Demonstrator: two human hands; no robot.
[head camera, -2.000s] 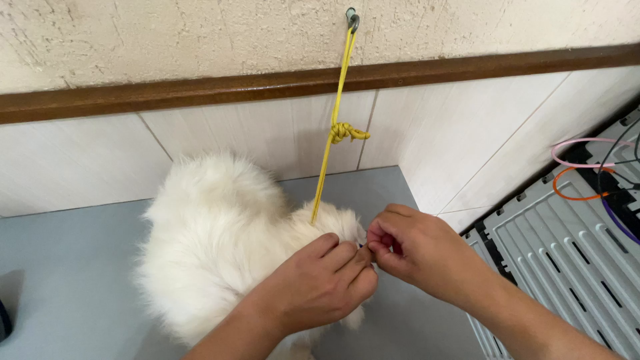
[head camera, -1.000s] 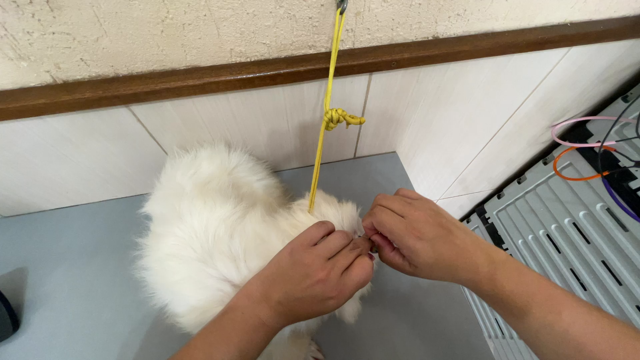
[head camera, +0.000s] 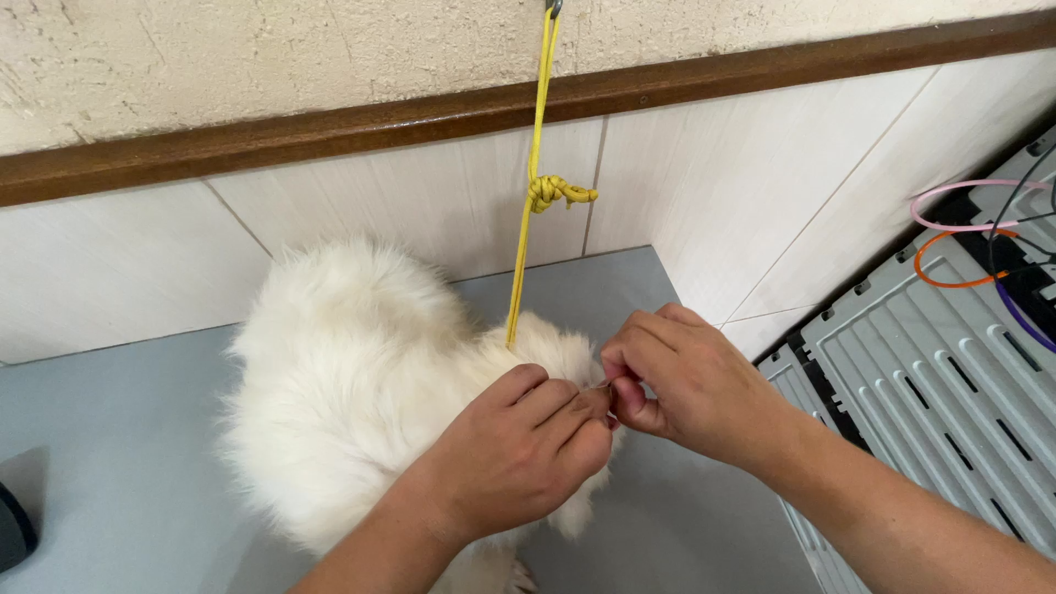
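A fluffy white dog (head camera: 355, 396) is on a grey table, its head under and beyond my hands. A knotted yellow cord (head camera: 521, 256) runs from a metal ring (head camera: 553, 8) at the top down to the fur at its neck. My left hand (head camera: 528, 445) lies over the dog's muzzle side with its fingers bent. Against those fingertips, my right hand (head camera: 676, 379) pinches thumb to forefinger at the front of the dog's face. Something small and thin shows between the fingertips; what it is cannot be told, and the dog's face is mostly hidden.
The grey table (head camera: 107, 429) meets a tiled wall with a brown wooden rail (head camera: 330, 136). Grey slatted plastic panels (head camera: 973, 371) stand at the right, with a pink loop (head camera: 924, 216), an orange loop (head camera: 928, 268) and dark cables over them. A dark object (head camera: 12, 528) sits at the left edge.
Both hands stay close together at the dog's face, with only small shifts of the fingers. The dog keeps about the same pose.
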